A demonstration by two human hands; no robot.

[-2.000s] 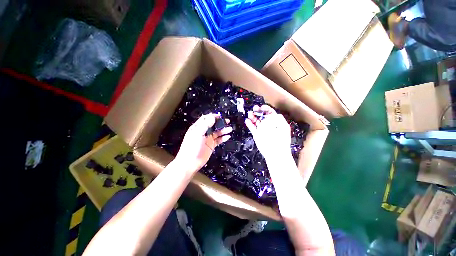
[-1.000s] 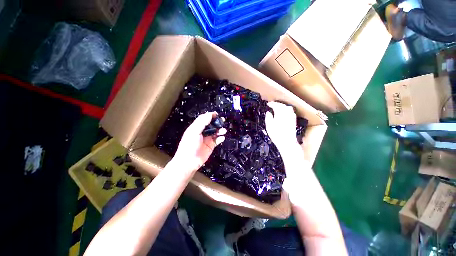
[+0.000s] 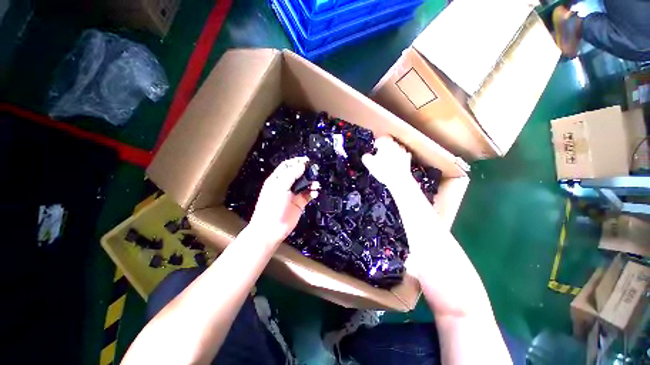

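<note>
An open brown carton [image 3: 221,117] holds a heap of small glossy black plastic parts [image 3: 349,214] with a few red and pale specks. My left hand [image 3: 281,196] is over the left middle of the heap, its fingers closed around a black plastic part [image 3: 303,180]. My right hand [image 3: 390,162] is at the heap's upper right, near the carton's far wall, fingers bent down at the parts. Whether it holds a part is hidden. A shallow yellow tray [image 3: 132,258] beside my knee bears several scattered black parts.
Blue crates [image 3: 342,28] stand beyond the carton. A second carton [image 3: 442,114] stands at its upper right. A crumpled clear bag [image 3: 107,78] lies at upper left. Smaller boxes [image 3: 591,142] are far right. A person's sleeve [image 3: 616,32] shows at top right.
My right hand moved from beside my left hand to the heap's upper right, then slightly back left. My left hand stays nearly in place with a black part.
</note>
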